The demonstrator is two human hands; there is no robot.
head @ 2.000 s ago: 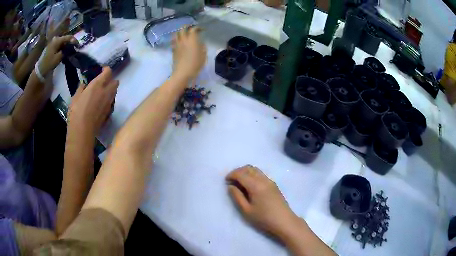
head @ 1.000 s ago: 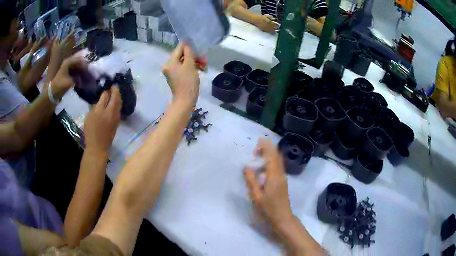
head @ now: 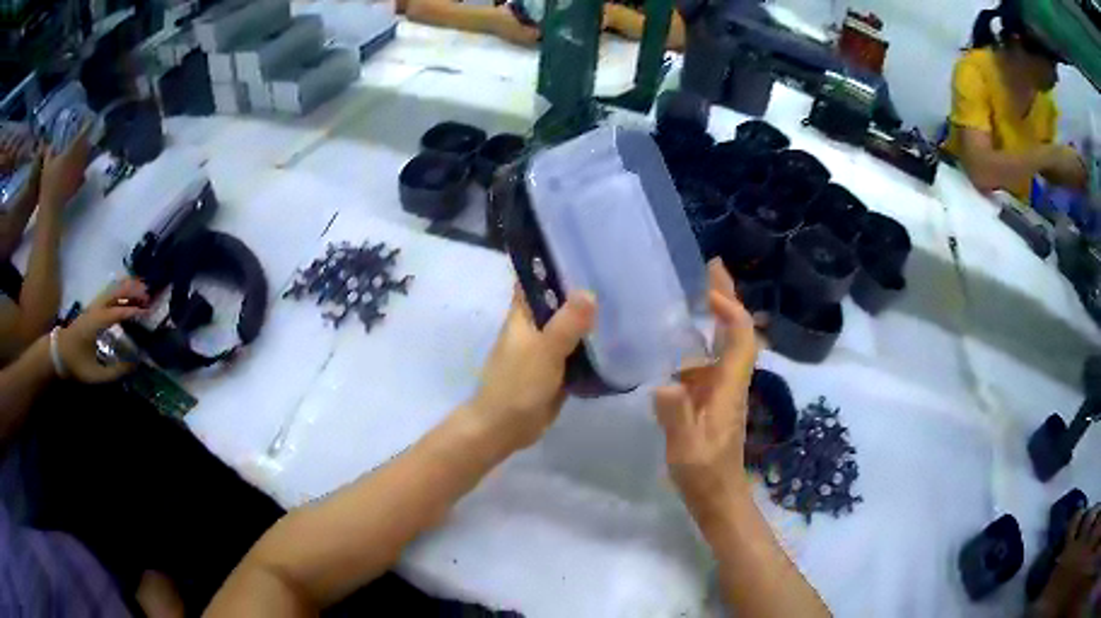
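Note:
A clear case [head: 616,260], a milky long tub with a dark long housing [head: 526,248] along its left side, is held up and tilted in the middle of the view. My left hand [head: 525,368] grips its lower left side, with the thumb on the near edge. My right hand [head: 712,404] holds its lower right edge between thumb and fingers. The fingers behind the case are hidden. What lies inside the case is too blurred to tell.
Many dark housing cups [head: 821,260] stand behind the case, beside a green post [head: 565,60]. One cup [head: 768,417] and a clip pile [head: 815,465] lie right. Another clip pile [head: 356,284] and a black padded ring [head: 250,290] lie left, near another worker's hand [head: 97,332].
My left hand has brought the clear case from the far left to the middle. My right hand has risen from the bench and taken hold of it. The view has turned right.

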